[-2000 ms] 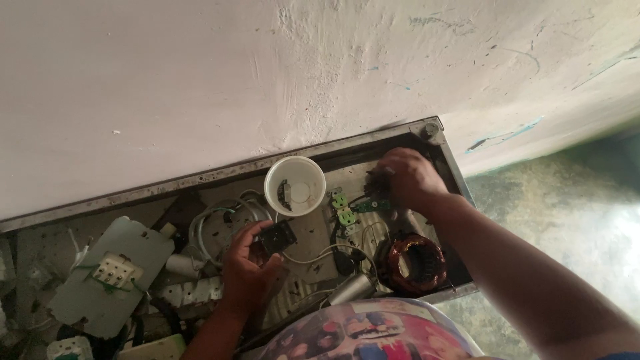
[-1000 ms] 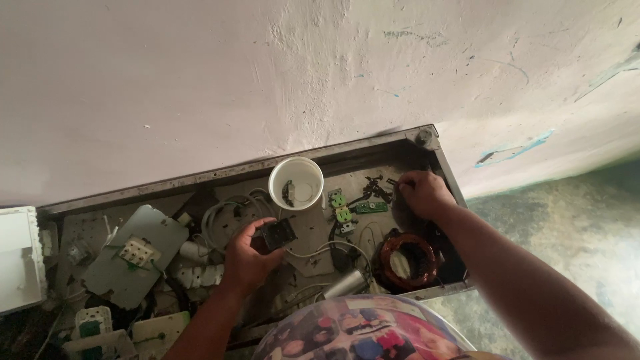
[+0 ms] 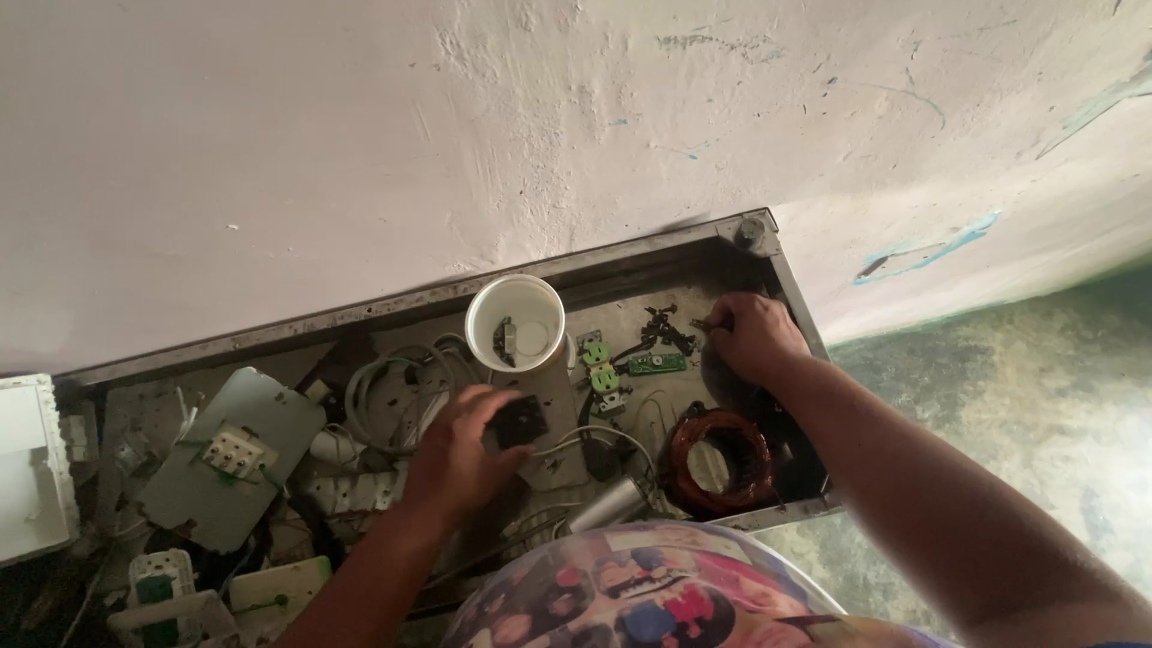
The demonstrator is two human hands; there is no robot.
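Observation:
My left hand (image 3: pixel 468 441) holds a small black block-shaped part (image 3: pixel 519 421) between thumb and fingers, just below a white plastic tub (image 3: pixel 549 360) with a small metal part inside. My right hand (image 3: pixel 754 337) pinches a small brownish piece (image 3: pixel 699 324), perhaps a screw, beside a pile of dark screws (image 3: pixel 666 328). Left of the pile lies a green electrical outlet (image 3: pixel 597 376), with a small green circuit board (image 3: pixel 657 363) next to it. A copper-wound motor stator (image 3: pixel 720 461) rests below my right hand.
A metal-framed tray (image 3: pixel 360 315) stands against the wall. On its left side lie a grey metal plate (image 3: pixel 261 414) with a terminal block, coiled cable (image 3: pixel 364 405) and plastic boxes. A metal cylinder (image 3: pixel 607 506) is near my body, and a white casing (image 3: pixel 36 468) is at far left.
My right hand was over the dark screw pile two seconds ago and has since moved right, uncovering it. My left hand keeps the black part below the tub.

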